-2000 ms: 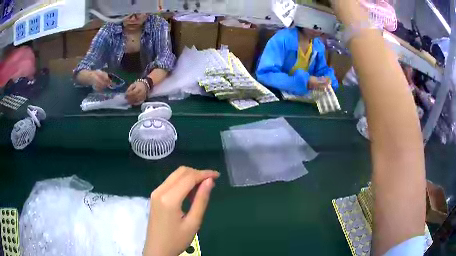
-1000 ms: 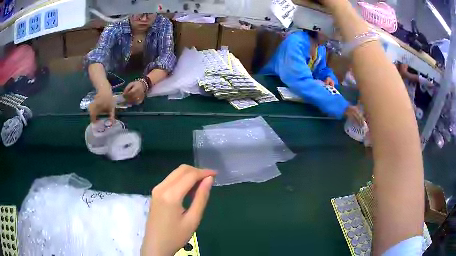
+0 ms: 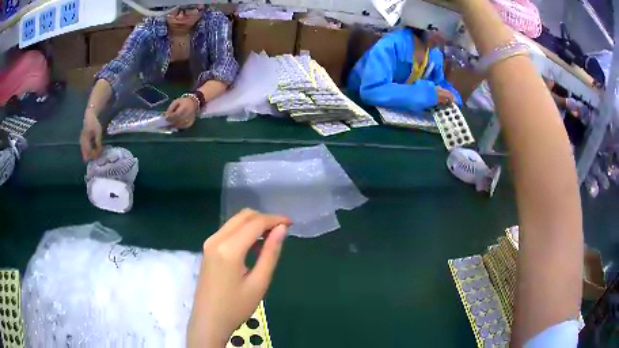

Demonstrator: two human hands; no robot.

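My left hand (image 3: 237, 272) is raised at the lower middle, thumb and index fingertips pinched together, with nothing visible between them. My right forearm (image 3: 539, 183), with a bracelet, reaches up the right side; the hand is cut off by the top edge. A large clear bag of white parts (image 3: 115, 299) lies left of my left hand. A die-cut adhesive sheet (image 3: 250, 333) with dark round holes shows partly behind my left wrist; another sheet (image 3: 9, 309) lies at the far left edge. Stacked adhesive disc sheets (image 3: 480, 299) lie at right, partly hidden by my forearm.
Thin translucent bags (image 3: 288, 190) lie mid-bench. White mini fans stand at left (image 3: 110, 180) and right (image 3: 470, 165). Two people sit opposite, with a pile of adhesive sheets (image 3: 315, 95) between them. A cardboard box (image 3: 593, 274) is at far right. A shelf with sockets (image 3: 58, 24) overhangs.
The translucent bags and the fans at left have moved left; another fan has come into view at right. The person at left has let go of a fan. My left hand has barely moved.
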